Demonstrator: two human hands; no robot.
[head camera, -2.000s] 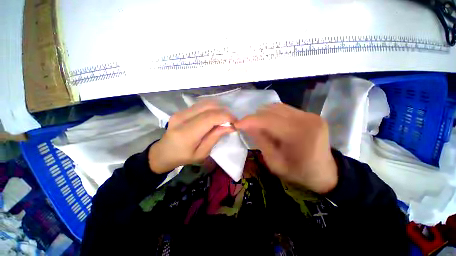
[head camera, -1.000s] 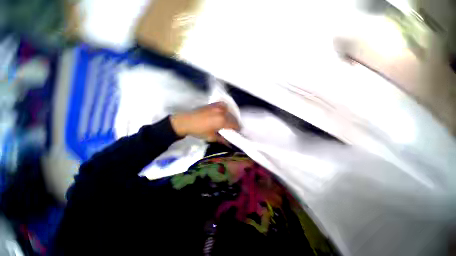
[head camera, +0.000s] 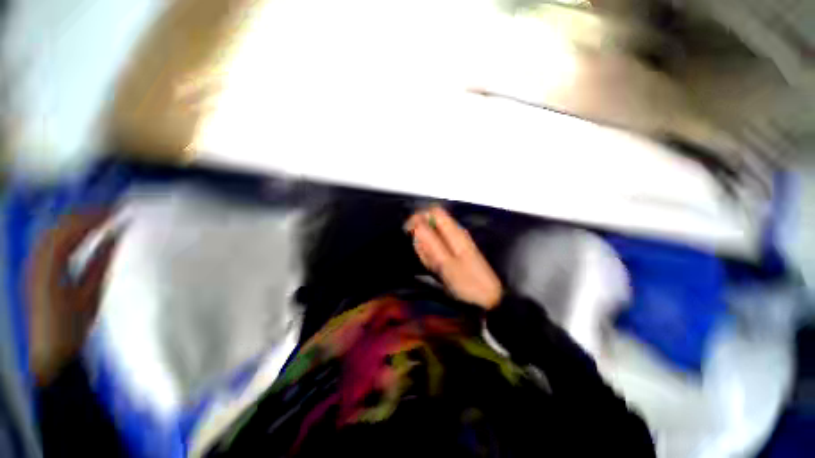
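The view is blurred. My left hand (head camera: 64, 282) is at the far left, over the left basket, with its fingers closed on the edge of white fabric (head camera: 214, 286). The fabric hangs and spreads from there across the left basket. My right hand (head camera: 454, 259) is near the middle, just below the table's front edge, with its fingers close together. A small greenish spot shows at its fingertips; whether it holds anything is too blurred to tell.
The white table (head camera: 375, 134) crosses the top, with a brown strip (head camera: 161, 89) at its left. A dark, thin object (head camera: 706, 156) lies at the right. Blue baskets with white cloth stand below the table at left and right (head camera: 675, 295).
My left hand has moved from the middle to the far left with white fabric. My right hand, out of clear view one second ago, shows at the middle. The camera view has turned.
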